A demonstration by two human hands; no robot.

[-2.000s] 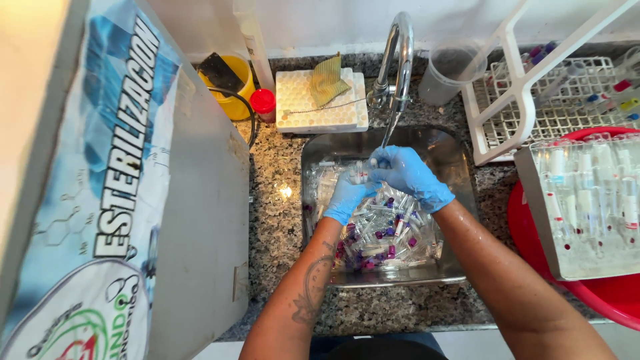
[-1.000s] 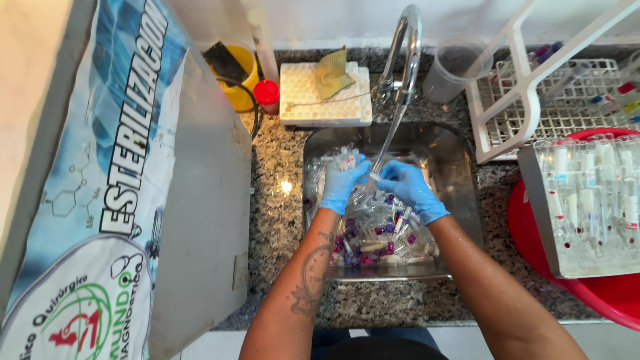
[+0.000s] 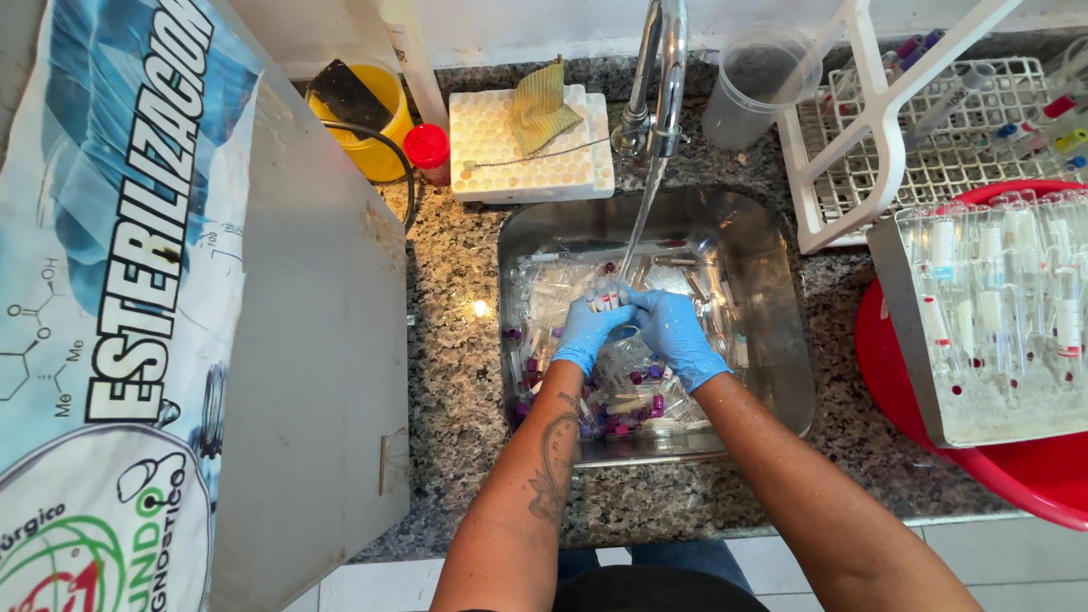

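Both of my hands wear blue gloves and meet over the steel sink point(image 3: 786, 340), under the stream of water from the chrome faucet point(image 3: 669, 85). My left hand point(image 3: 591, 330) is closed around a bunch of clear tubes point(image 3: 606, 299) with white and red labels. My right hand point(image 3: 677, 336) is close against the same bunch, its fingertips at the tube ends; whether it grips one is hidden. Beneath the hands, the sink holds a heap of clear sample tubes point(image 3: 552, 293) and purple caps point(image 3: 657, 405).
A white foam rack point(image 3: 476, 140) with a yellowish mesh, a red-lidded jar point(image 3: 427, 149) and a yellow container point(image 3: 387, 115) stand behind. Right are a plastic cup point(image 3: 748, 93), a white wire rack point(image 3: 935, 161), and a metal tray of tubes point(image 3: 918, 357) over a red basin point(image 3: 1028, 476). Left is a grey cabinet point(image 3: 323, 340).
My hands were a little apart one second ago and are now together under the water. My left hand keeps hold of the bunch of tubes.
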